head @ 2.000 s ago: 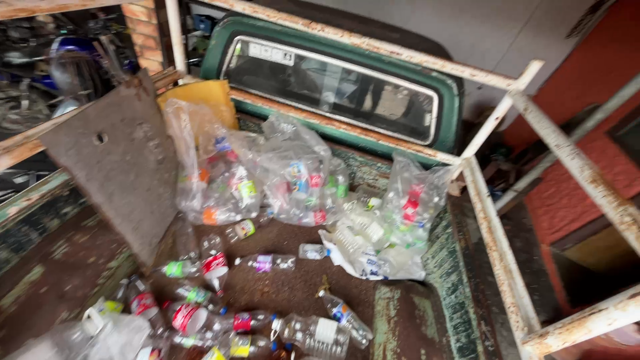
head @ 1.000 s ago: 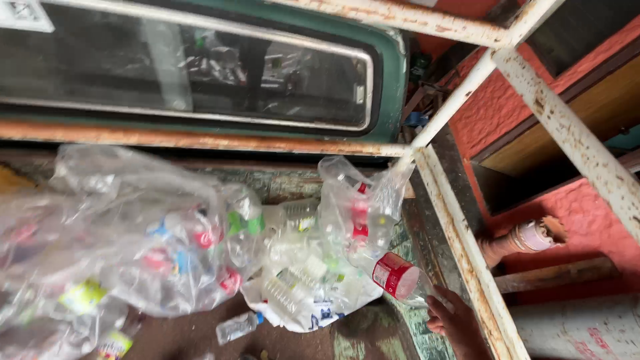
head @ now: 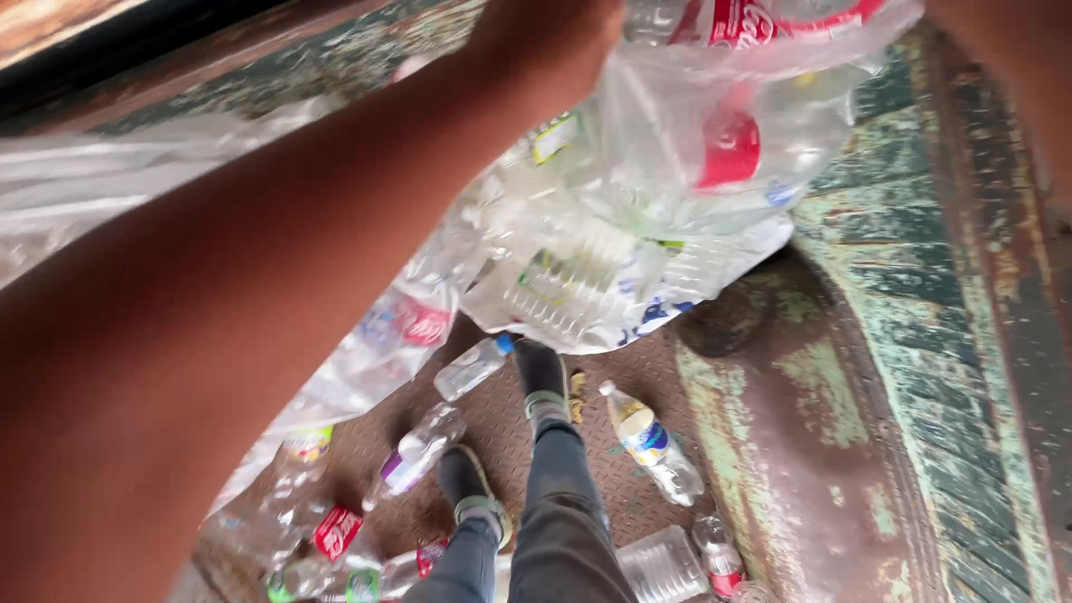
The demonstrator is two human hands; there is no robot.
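A clear plastic bag (head: 645, 159) of empty bottles hangs open at the upper middle. At its left rim is my left hand (head: 582, 50), closed on the film, its fingers partly cut off by the top edge. My right forearm (head: 1017, 59) enters at the top right; the hand itself lies beyond the frame. Near the bag's mouth lies a red-labelled Coca-Cola bottle (head: 745, 23). Another red-labelled bottle (head: 730, 151) shows through the film. Below, a white printed bag (head: 586, 331) holds crushed clear bottles, touching another clear bag (head: 368, 368) partly hidden behind my left arm.
My shoes (head: 543, 373) stand on the rusty truck bed floor (head: 502, 410). Loose bottles lie around them, including a blue-capped bottle (head: 473, 368) and a blue-labelled bottle (head: 653, 444). The worn wheel arch (head: 787, 435) and green side wall (head: 904, 293) rise at the right.
The view has swung down towards my feet. A hand held a red-labelled bottle beside the bag one second ago; now both arms reach to the bag and a red-labelled bottle is at its mouth.
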